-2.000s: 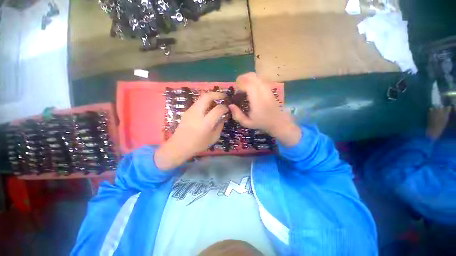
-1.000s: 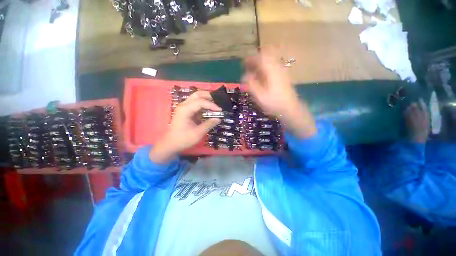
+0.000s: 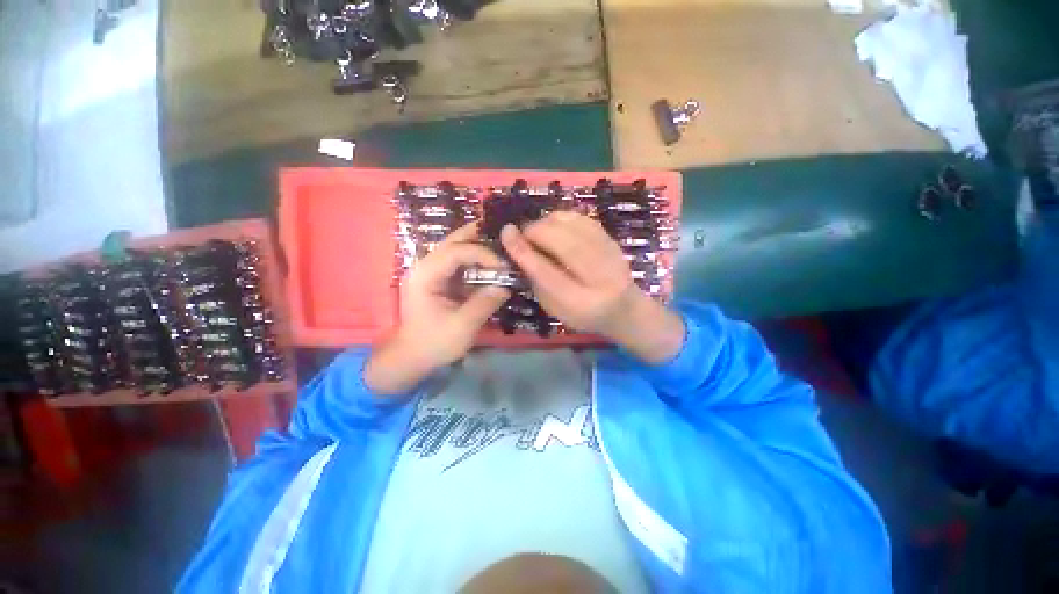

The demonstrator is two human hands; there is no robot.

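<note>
My left hand (image 3: 447,299) holds a silver metal fitting (image 3: 492,277) crosswise over the red tray, its shiny body showing between the fingers. My right hand (image 3: 577,273) is against a black strap (image 3: 511,214) that stands up beyond the fitting, with its fingertips on it. The fingers partly hide how strap and fitting join. The red work tray (image 3: 338,337) lies under both hands, with columns of black-and-silver assembled pieces (image 3: 628,222) in its middle and right; its left compartment shows bare red.
A second tray (image 3: 278,304) full of pieces is at left. A tangled parts pile (image 3: 346,31) lies on the board beyond. A single black-and-silver piece (image 3: 672,120) lies on the right board. Dark rings (image 3: 945,193), white sheet (image 3: 921,72) and a person's blue sleeve (image 3: 973,377) are at right.
My right hand was blurred beyond the tray a second ago and is now back at the strap and fitting. A black-and-silver piece now shows clearly on the right board. The other person's hand has left view.
</note>
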